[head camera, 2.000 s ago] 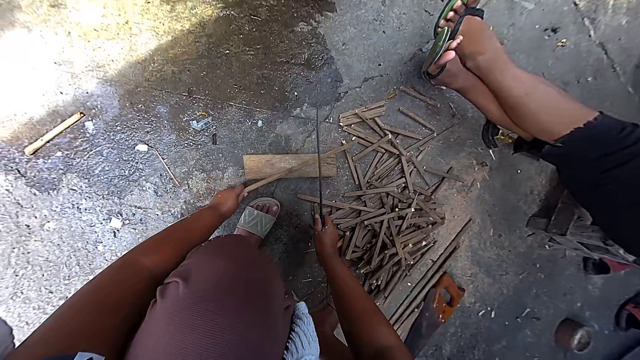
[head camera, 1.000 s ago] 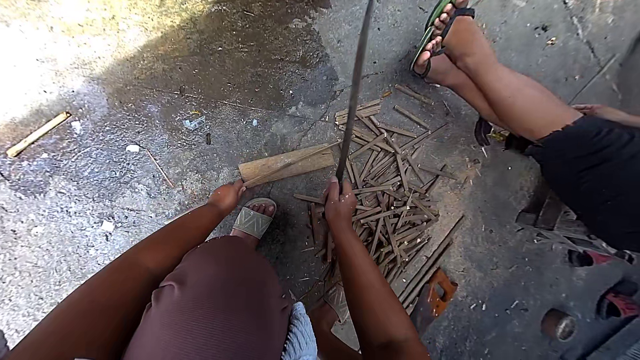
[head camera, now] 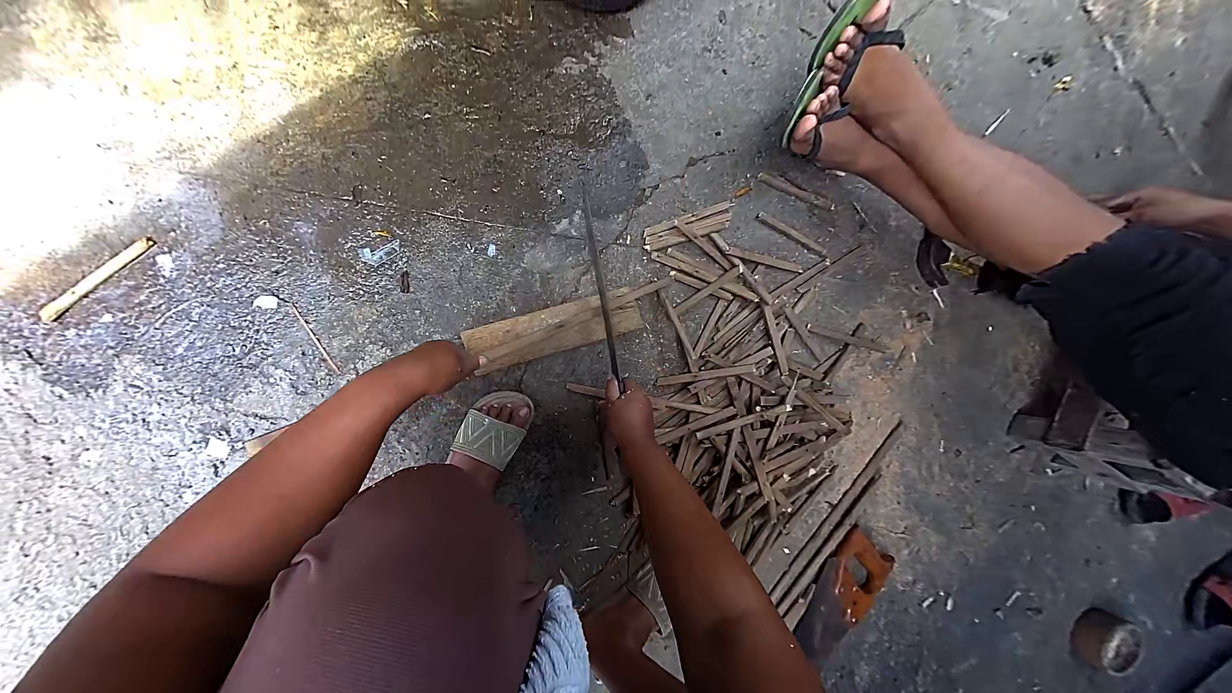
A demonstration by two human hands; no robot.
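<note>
My right hand (head camera: 628, 412) is closed on the handle of a long, thin, dark blade (head camera: 599, 274), which points away from me. The blade crosses over a flat wooden board (head camera: 520, 332) on the concrete. A thin wooden strip (head camera: 568, 327) lies slantwise along the board, its far end passing the blade. My left hand (head camera: 450, 366) holds the near end of this strip at the board's left end. Right of the blade, a heap of short cut wooden sticks (head camera: 751, 385) is spread on the ground. Whether the blade touches the strip, I cannot tell.
Another person's crossed legs (head camera: 962, 173) in sandals reach in from the upper right. A handsaw with an orange handle (head camera: 864, 576) lies beside long wooden strips (head camera: 833, 520) at lower right. A short cylinder (head camera: 1107, 640) stands near the corner. A lone stick (head camera: 96, 279) lies far left.
A second ago the blade was raised toward the top of the view; it has come down over the board. My left hand has stayed at the board's left end.
</note>
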